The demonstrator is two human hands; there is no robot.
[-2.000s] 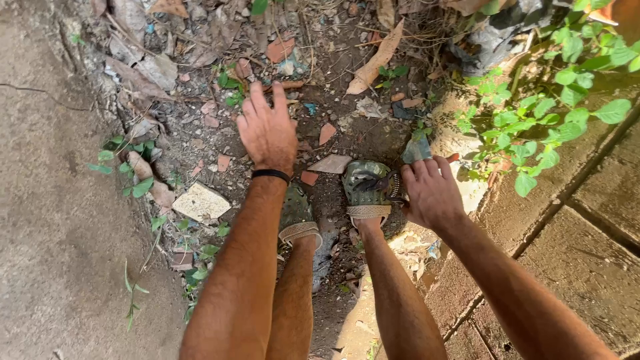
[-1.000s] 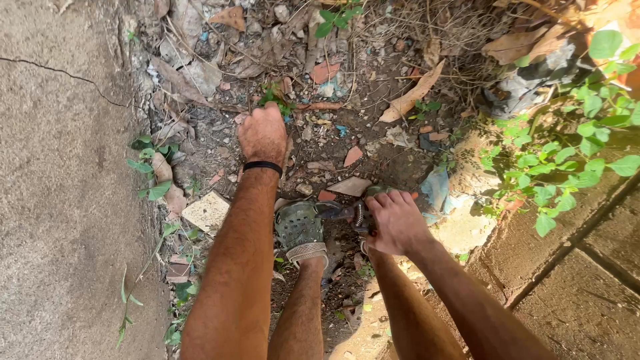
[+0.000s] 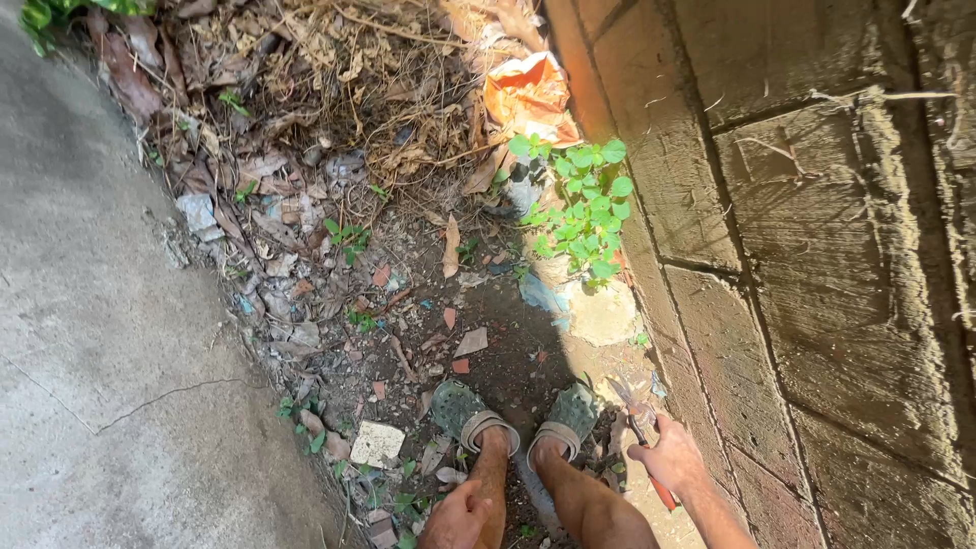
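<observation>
My right hand [image 3: 671,455] grips a pair of pruning shears [image 3: 639,419] with red and black handles, low at the right beside the block wall. The metal blades point up and away and stand apart. My left hand [image 3: 456,518] hangs at the bottom centre, beside my left leg; its fingers are curled, and whether they hold anything is hidden. My feet, in green clogs [image 3: 577,412] with beige straps, stand on the dirt between the hands. Above the shears, a leafy green plant [image 3: 583,206] grows along the foot of the wall.
A textured block wall [image 3: 808,267] runs along the right, a concrete slab [image 3: 114,320] along the left. Between them lie dry leaves and vines [image 3: 396,99], small weeds [image 3: 348,238], broken tile pieces [image 3: 377,444], a flat pale stone [image 3: 602,313] and a crumpled orange bag [image 3: 530,95].
Both hands have drawn back from the ground, the left from a small weed. The shears now show clearly in my right hand. My body is more upright and the view takes in more ground.
</observation>
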